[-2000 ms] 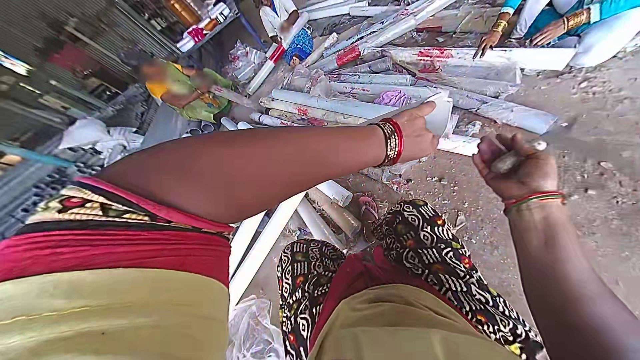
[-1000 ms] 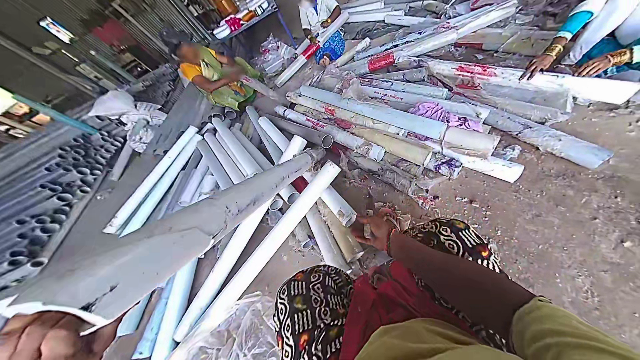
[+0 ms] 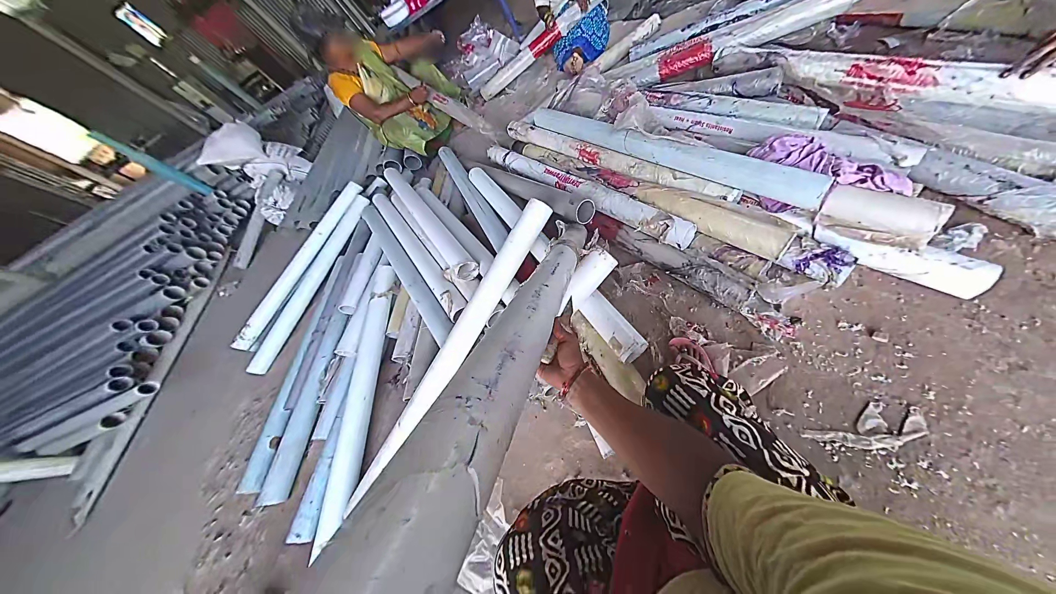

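A long grey pipe (image 3: 462, 396), its surface scuffed and seemingly covered in film, runs from the bottom edge up to the middle of the view. My right hand (image 3: 564, 360), a red thread at its wrist, is at the right side of this pipe towards its far end, fingers curled. Something small and pale shows at the fingers, too unclear to name. My left hand is out of view. Beside the grey pipe lies a long white pipe (image 3: 474, 318), and a short white pipe (image 3: 609, 323) is just past my right hand.
White and bluish pipes (image 3: 355, 396) lie heaped at the left, near stacked grey pipes (image 3: 49, 375). Film-wrapped pipes (image 3: 701, 165) and a purple cloth (image 3: 813, 161) are at the right. A seated person (image 3: 396, 99) holds a pipe further back. Plastic scraps (image 3: 874, 425) litter the ground.
My left hand, seen at the near end of the grey pipe one second ago, has left the view. The grey pipe now points more steeply away, and my right hand is beside it.
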